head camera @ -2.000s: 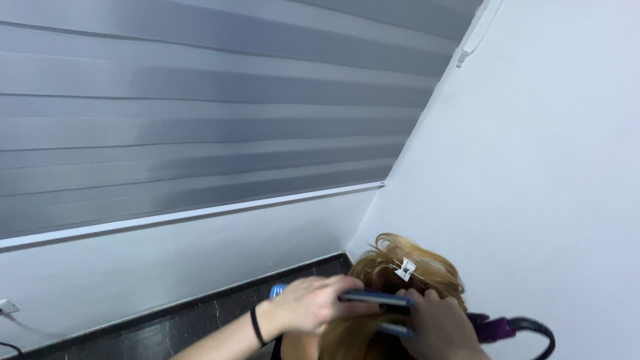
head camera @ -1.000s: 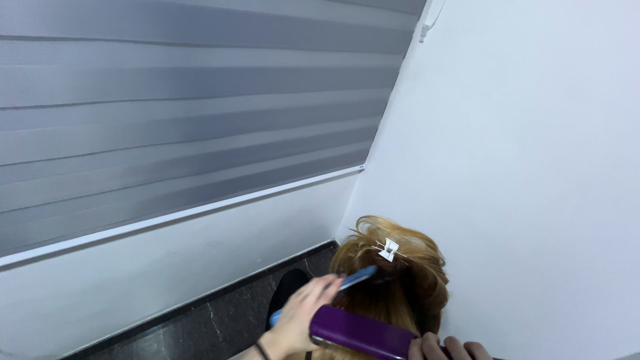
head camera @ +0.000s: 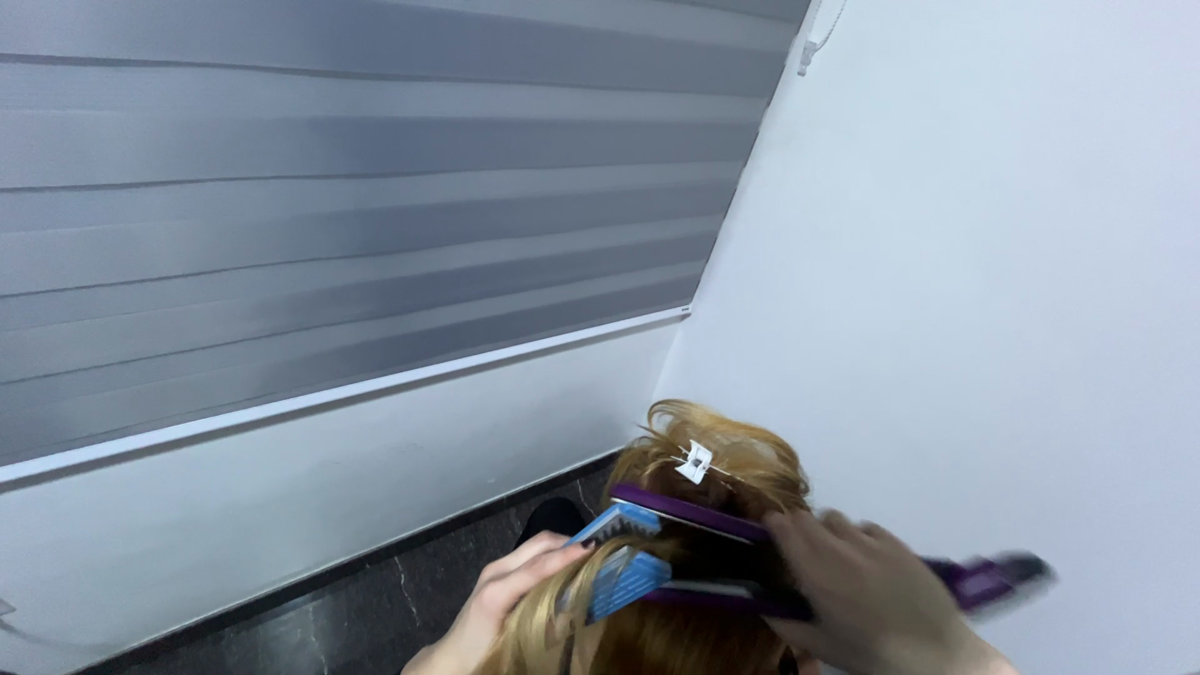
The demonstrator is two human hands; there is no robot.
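My left hand (head camera: 520, 591) grips a blue two-armed comb (head camera: 623, 586) with dark teeth, its arms spread around a lock of blond hair (head camera: 534, 628). Blurred by motion, my right hand (head camera: 867, 591) holds a purple hair straightener (head camera: 689, 514) with its plates apart, beside the comb at the same lock. The straightener's handle end (head camera: 994, 577) sticks out to the right of that hand. Both tools are at the back of a seated person's head. A white claw clip (head camera: 695, 462) fastens the upper hair (head camera: 750, 450). Part of the hair is hidden behind the tools.
Ahead and left hangs a grey striped roller blind (head camera: 375, 187) above a pale wall. A white wall (head camera: 956, 281) stands close on the right, with a blind chain (head camera: 825, 37) at its top. Dark marbled floor (head camera: 375, 609) and a dark rounded shape (head camera: 553, 517) lie at lower left.
One second ago the straightener lay across the hair, its purple outer side toward me; now it is tilted with its plates apart. The blue comb has turned and spread around the lock.
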